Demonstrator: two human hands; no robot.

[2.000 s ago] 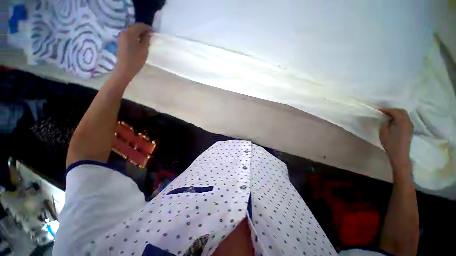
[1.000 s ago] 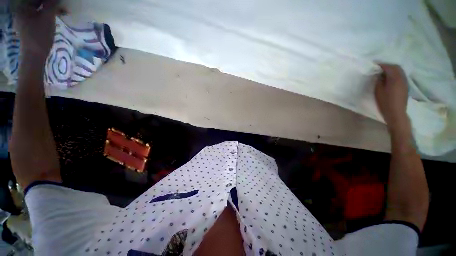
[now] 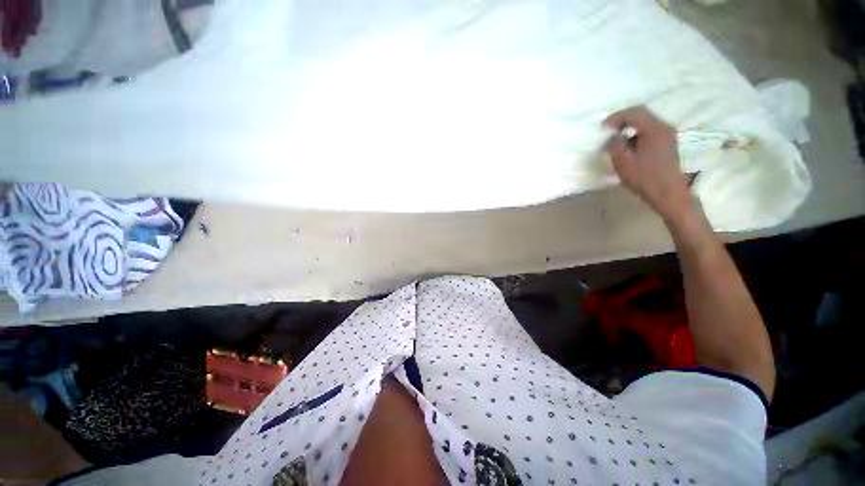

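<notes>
The white fabric (image 3: 379, 104) lies spread along the cutting table (image 3: 379, 247), its near edge a little back from the table's front edge. It bunches in soft folds at the right. My right hand (image 3: 647, 157) is over its right part, fingers curled. White shows between thumb and fingers, but I cannot tell whether they pinch cloth. My left hand is out of the picture; only part of the left arm shows at the bottom left. The circle-print fabric (image 3: 81, 242) lies crumpled at the table's left front, against the white fabric's edge.
A grey-white heap with dark stripes (image 3: 104, 43) lies beyond the white fabric at the far left. A red-brown box (image 3: 245, 380) and a dark speckled heap (image 3: 142, 403) are below the table at left. Bright red things (image 3: 645, 318) are below at right.
My left hand has left the fabric and gone out of view. My right hand has moved left from the folds. The white fabric now reaches the left edge of the picture; the view has shifted.
</notes>
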